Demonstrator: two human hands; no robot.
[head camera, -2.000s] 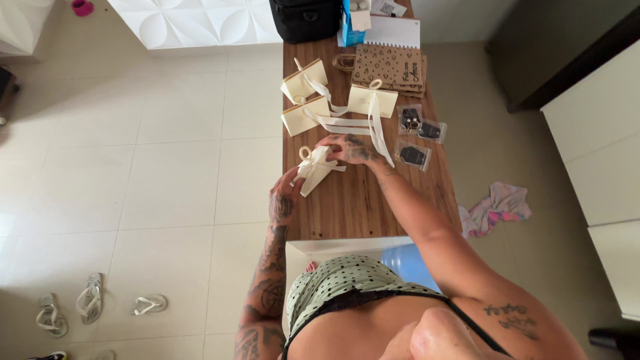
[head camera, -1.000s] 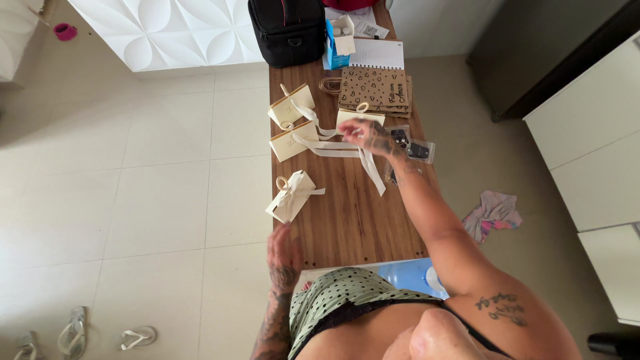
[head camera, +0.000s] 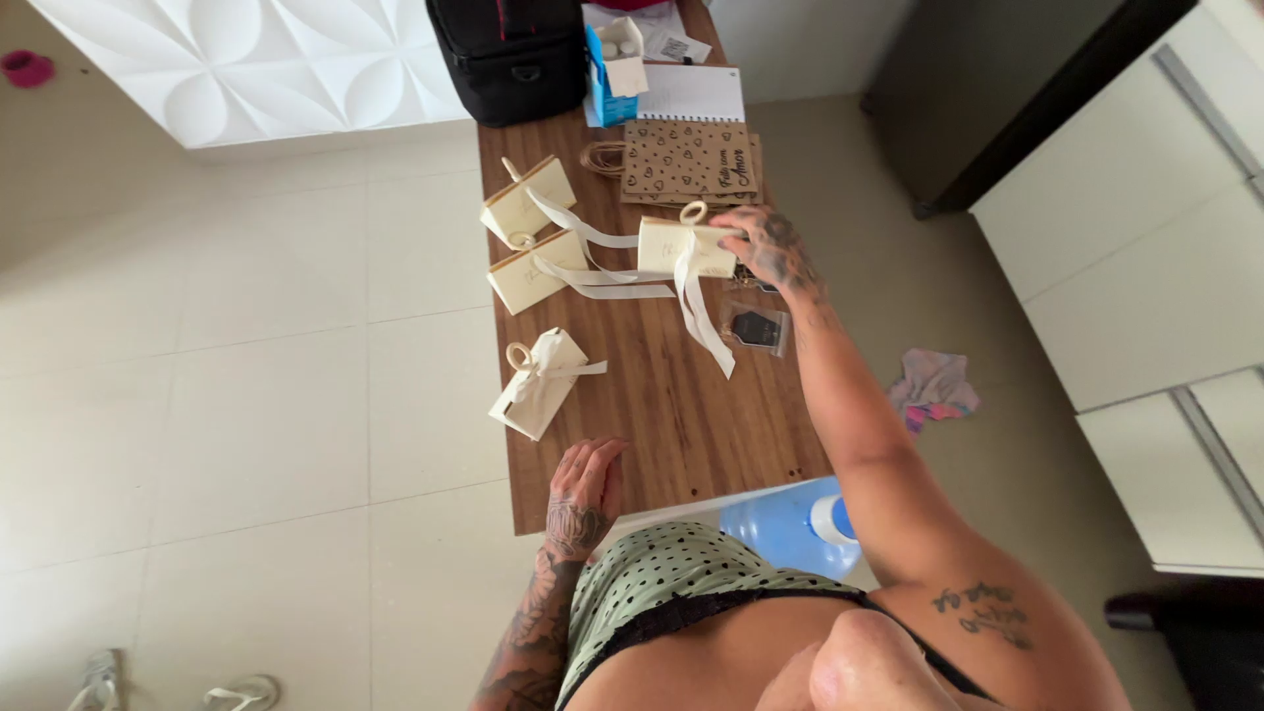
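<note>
My right hand (head camera: 772, 247) has its fingers at the right edge of a cream gift box (head camera: 664, 249) with a ring on top and loose white ribbon (head camera: 699, 316). Whether the fingers grip it cannot be told. My left hand (head camera: 589, 479) rests near the front edge of the wooden table (head camera: 671, 425), fingers together, nothing visible in it. Above it lies a cream box with a tied bow (head camera: 541, 390). Two more cream boxes, an upper one (head camera: 533, 202) and a lower one (head camera: 533, 275), lie at the table's left side, their ribbons trailing right.
Small plastic packets with black tags (head camera: 758, 328) lie by my right forearm. Farther back are printed kraft paper bags (head camera: 681, 163), a spiral notebook (head camera: 696, 94), an opened blue-and-white carton (head camera: 612, 84) and a black bag (head camera: 513, 64). A blue water jug (head camera: 780, 523) stands below the table's front edge.
Both hands have left the bow-tied box, which they were touching two seconds ago. My right hand has moved away to the box at the right; my left hand has drawn back toward my body.
</note>
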